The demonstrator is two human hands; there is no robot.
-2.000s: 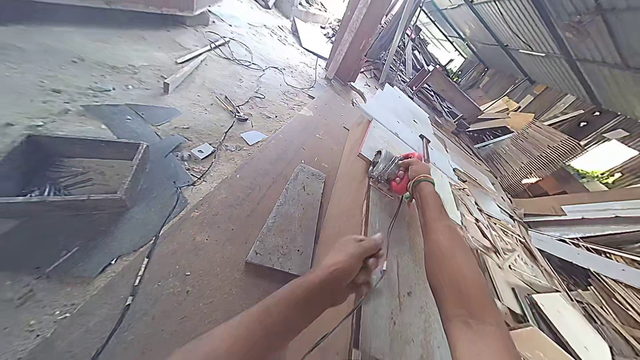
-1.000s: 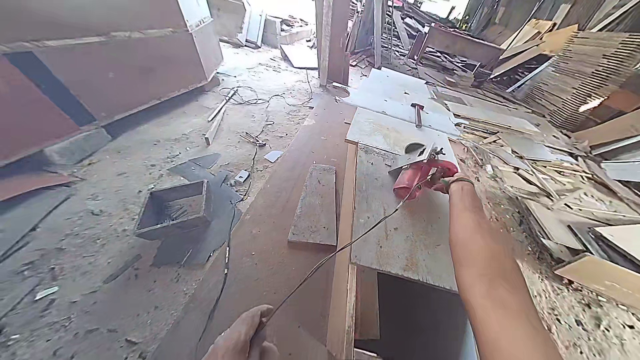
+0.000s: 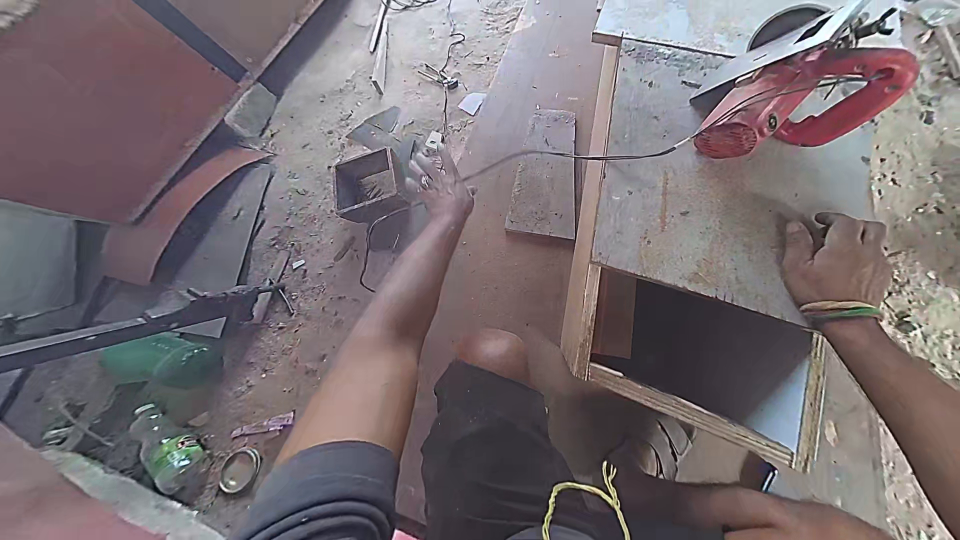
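A red circular saw (image 3: 795, 97) lies on its side on the worn plywood top (image 3: 690, 187) of a wooden box frame at the upper right. Its black cord (image 3: 555, 154) runs left to my left hand (image 3: 441, 184), which is stretched out over the floor beside a small wooden box. The fingers are spread and blurred; whether they grip the cord cannot be told. My right hand (image 3: 836, 259), with bands at the wrist, rests on the plywood below the saw, its fingers curled and no tool visible in it.
A short wooden board (image 3: 546, 176) lies between the small wooden box (image 3: 367, 187) and the plywood. A white socket piece (image 3: 433, 140) is just beyond my left hand. Plastic bottles (image 3: 172, 450) and a metal bar (image 3: 135, 330) are at lower left. My knee (image 3: 491, 349) is at the centre.
My right hand held the red saw in the earlier frames and has let it go; it now rests on the plywood. My left hand has reached out towards the small box. The view has tilted down.
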